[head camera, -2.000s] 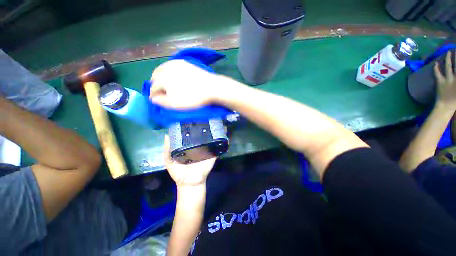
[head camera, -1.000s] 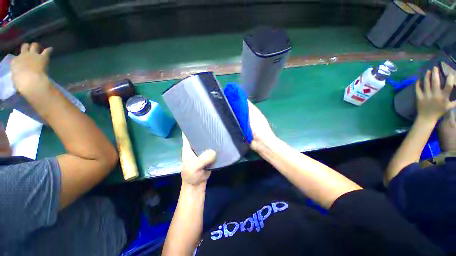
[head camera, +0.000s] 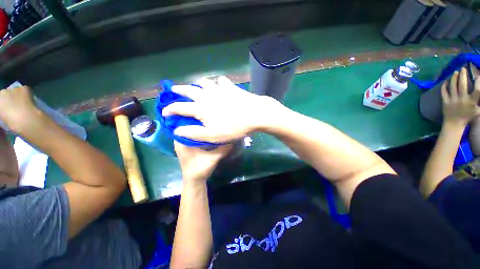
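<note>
My right hand (head camera: 221, 110) presses a bunched blue cloth (head camera: 181, 118) from above, fingers spread over it. My left hand (head camera: 197, 157) is below and against the cloth. The grey speaker unit between my hands is almost wholly hidden by them and the cloth; only a blurred bit may show near my wrists. A second grey speaker unit (head camera: 271, 73) stands upright on the bench behind my hands, its dark end up.
A mallet (head camera: 130, 157) and a light-blue bottle (head camera: 152, 137) are at left, a white bottle (head camera: 387, 92) at right on the green bench (head camera: 326, 115). Neighbours' arms are on both sides. More grey units (head camera: 413, 22) stand far right.
The grey unit has turned from clearly visible to covered. My right hand has moved from its right side to over its top with the cloth. The left neighbour's hand has moved left and down.
</note>
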